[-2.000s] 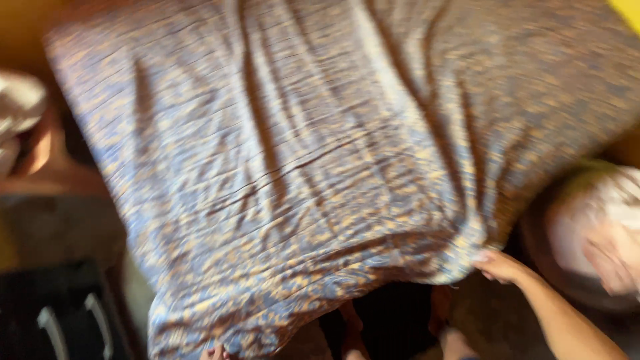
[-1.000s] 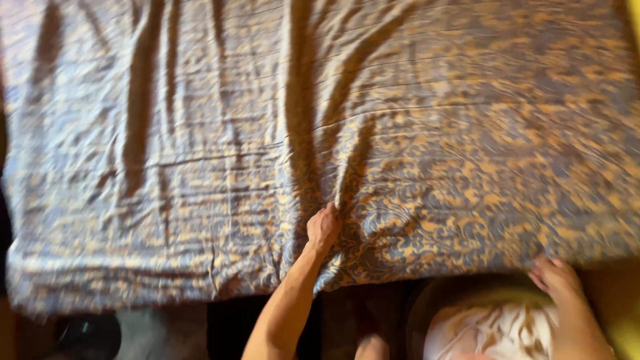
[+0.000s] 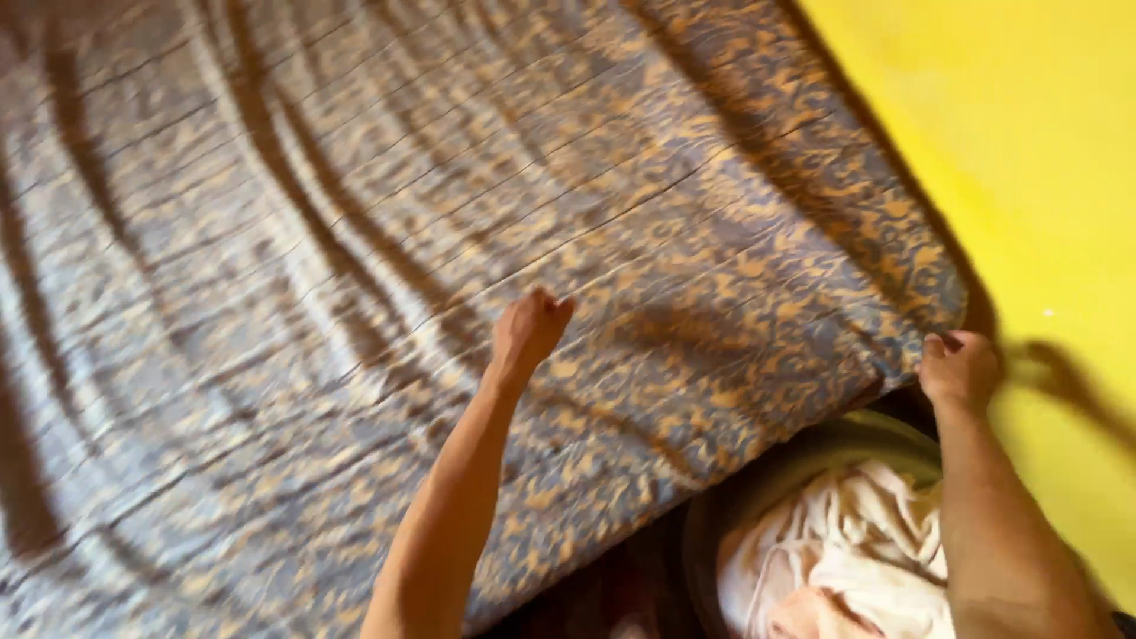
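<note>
A blue-grey sheet with an orange scroll pattern (image 3: 568,222) lies over a bed, with long folds and creases across it. My left hand (image 3: 532,328) is closed over the middle of the sheet; whether cloth is between its fingers cannot be told. At the sheet's right corner, beside the wall, my right hand (image 3: 958,364) pinches the edge of the cloth between thumb and fingers.
A yellow wall (image 3: 1021,177) runs along the right side of the bed, with my arm's shadow on it. Below the near edge stands a round container (image 3: 710,541) holding pale crumpled cloth (image 3: 843,541). The floor beneath the bed is dark.
The view has swung right, toward the wall. My right hand has moved along the edge to the corner. My left hand has left the bunched fold near the edge.
</note>
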